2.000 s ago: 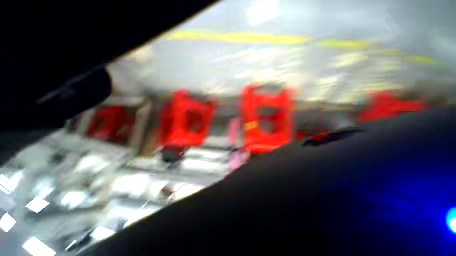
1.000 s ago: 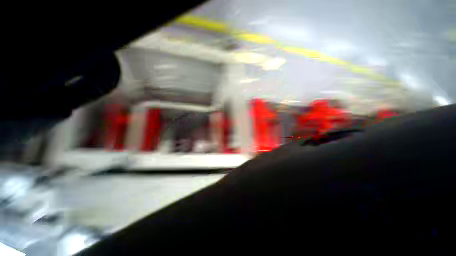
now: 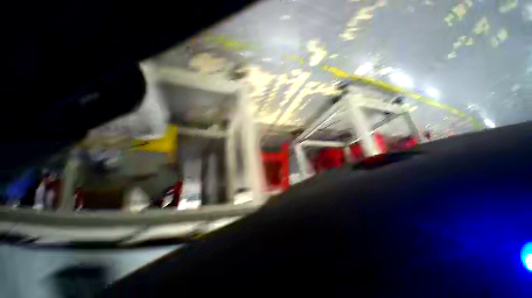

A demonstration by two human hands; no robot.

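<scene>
Neither of my hands is in view. A large smooth dark curved shape (image 3: pixel 326 233), perhaps the camera housing, fills the lower right, with a short slot and a blue glow at its right edge. A black mass (image 3: pixel 70 64) with no clear edges, perhaps cloth or a strap, covers the upper left. Between them a pale bench edge (image 3: pixel 140 216) runs across the left, blurred. What lies on the bench cannot be made out.
The view seems upside down. Pale metal frames (image 3: pixel 361 125) stand beyond the bench. Red shapes (image 3: pixel 275 169), perhaps stools, show among them. A yellow thing (image 3: pixel 163 142) is at left. Grey glossy floor (image 3: pixel 408 41) with a yellow line (image 3: pixel 402 90) fills the upper right.
The view has moved along the benches; more pale frames and a yellow thing now show, and fewer red shapes. The blue glow was absent one second ago and shows again.
</scene>
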